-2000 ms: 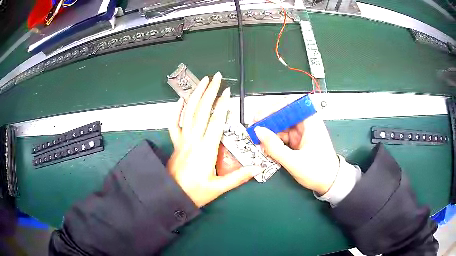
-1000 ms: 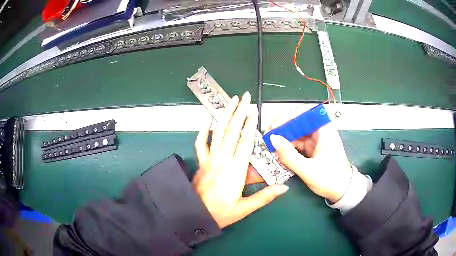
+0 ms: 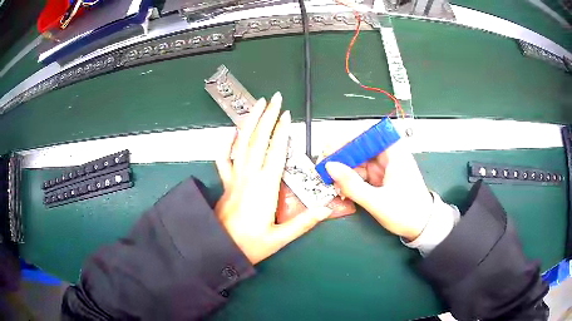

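Note:
A grey-silver light bar module [image 3: 305, 180] lies slanted, its back side with contacts up, over a red-brown block [image 3: 291, 205]. My left hand [image 3: 257, 188] lies flat across the middle of the module and grips it, thumb at its near edge. The module's far end shows beyond my fingers. My right hand [image 3: 392, 197] holds the blue taped test probe [image 3: 360, 149] between thumb and fingers. The probe's lower end is at the module's near part; its tips are hidden. A thin red wire [image 3: 350, 63] runs from the probe's upper end.
Two black modules [image 3: 88, 178] lie at the left, one [image 3: 515, 173] at the right. A black cable [image 3: 307, 81] runs from the back to the block. A row of modules [image 3: 175, 47] and a labelled strip [image 3: 396, 63] lie farther back. A white rail [image 3: 169, 145] crosses the bench.
The module has slid up and to the left under my left hand, so more of the block shows at its near end. The whole view has also shifted. Both hands keep their hold.

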